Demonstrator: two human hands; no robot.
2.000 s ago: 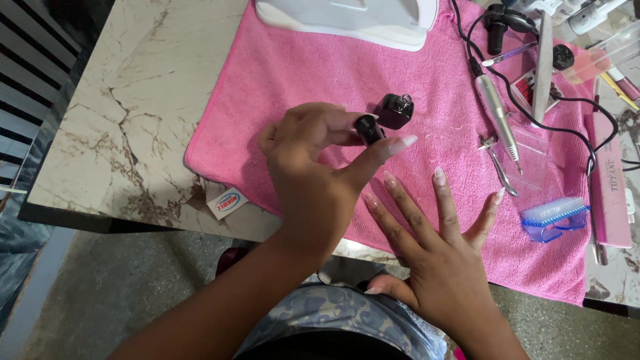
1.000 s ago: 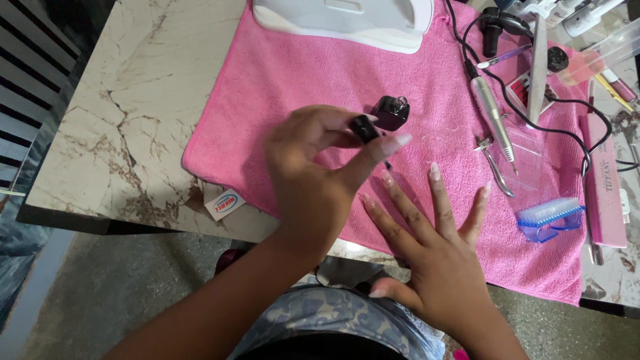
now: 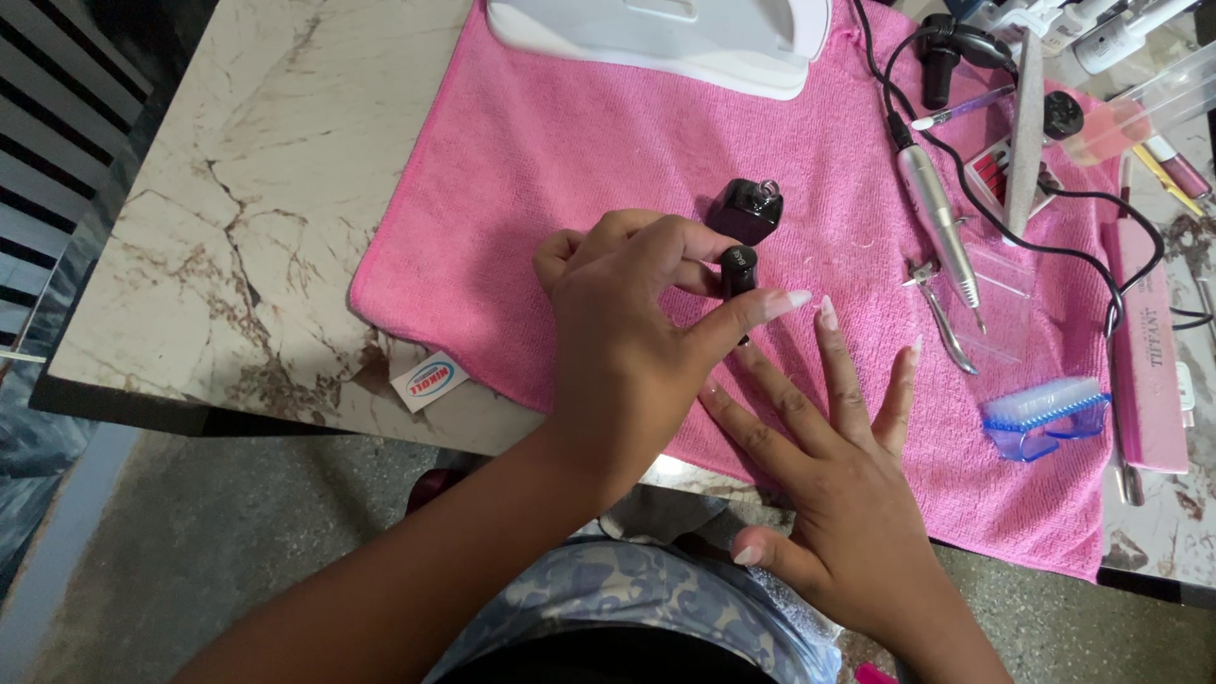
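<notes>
My left hand (image 3: 632,323) pinches the black cap of a nail polish brush (image 3: 738,271) between thumb and fingers. The brush end points down at a fingertip of my right hand (image 3: 841,484), its bristles mostly hidden by my left thumb. My right hand lies palm down with fingers spread on a pink towel (image 3: 494,209), holding nothing; its nails are long and pale. Just beyond the cap, an uncapped dark polish bottle (image 3: 746,211) lies tilted on the towel.
A white nail lamp (image 3: 655,43) is at the towel's far edge. To the right are a corded nail drill (image 3: 936,214), cuticle nippers (image 3: 940,318), a nail file (image 3: 1024,138), a blue nail brush (image 3: 1045,413) and a pink box (image 3: 1148,351).
The brush cap in my left hand has tilted, and its lower end now reaches a right fingertip. My right hand and the bottle have barely moved.
</notes>
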